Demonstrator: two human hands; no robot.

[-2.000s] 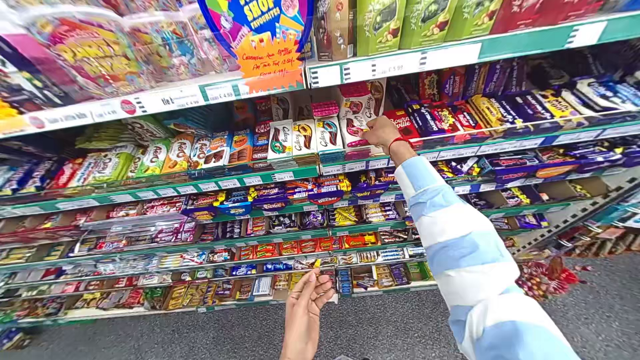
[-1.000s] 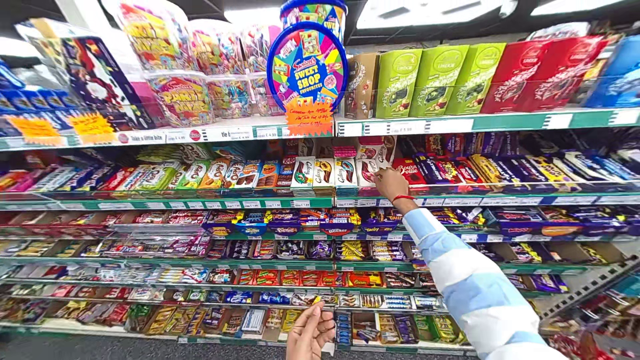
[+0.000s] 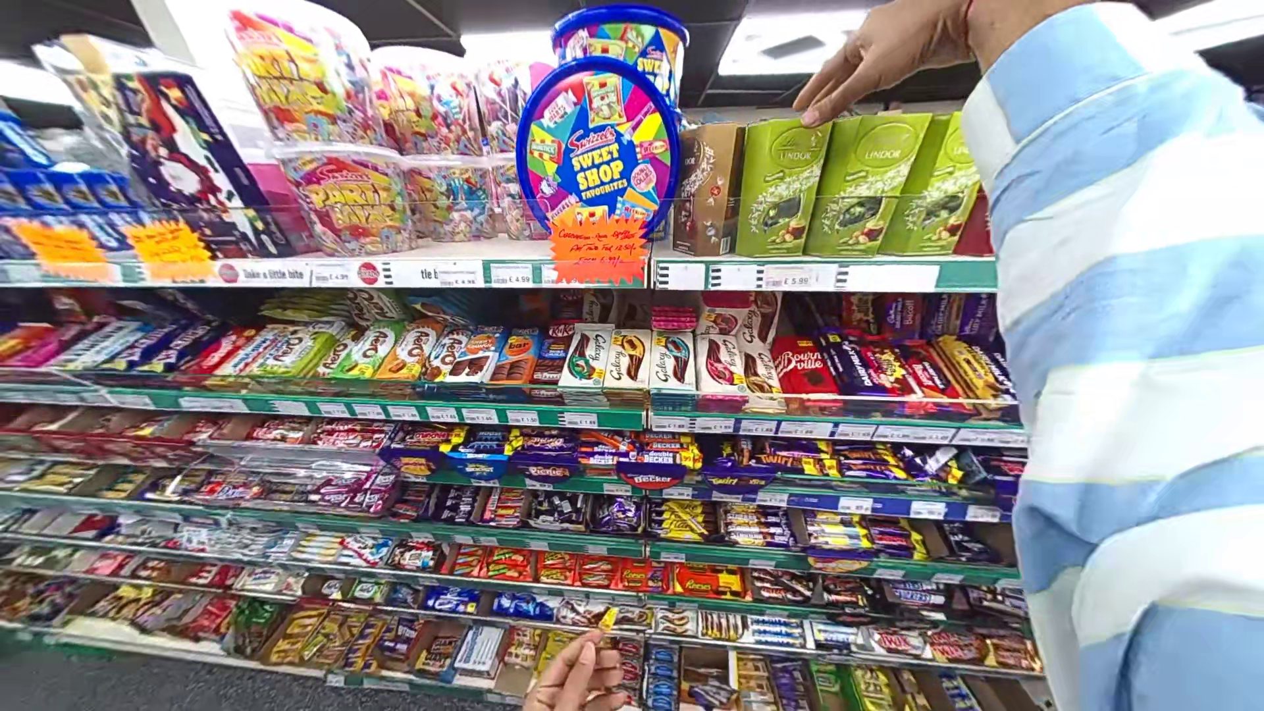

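Observation:
My right hand [image 3: 879,61] is raised at the top right, fingers extended and holding nothing visible. Its fingertips are at the top edge of a green Lindor chocolate box [image 3: 780,188]; whether they press on it I cannot tell. More green Lindor boxes [image 3: 867,188] stand to its right, partly behind my striped sleeve. Low in the view is my left hand [image 3: 581,675], thumb and fingers pinched on a small yellow item [image 3: 607,619], too small to identify. White Galaxy chocolate bars [image 3: 673,359] and a red Bournville bar [image 3: 805,365] lie on the shelf below the boxes.
A brown box [image 3: 706,188] and a round blue-rimmed sweet tub [image 3: 597,148] stand left of the green boxes. Clear sweet tubs [image 3: 351,197] are farther left. A price-strip shelf edge [image 3: 790,276] runs beneath, with tiers of chocolate bars [image 3: 602,573] lower down.
My right hand has left the chocolate bars on the second shelf and moved up to the green boxes. My left hand stays low with the yellow item. The view has tilted up since the first frame.

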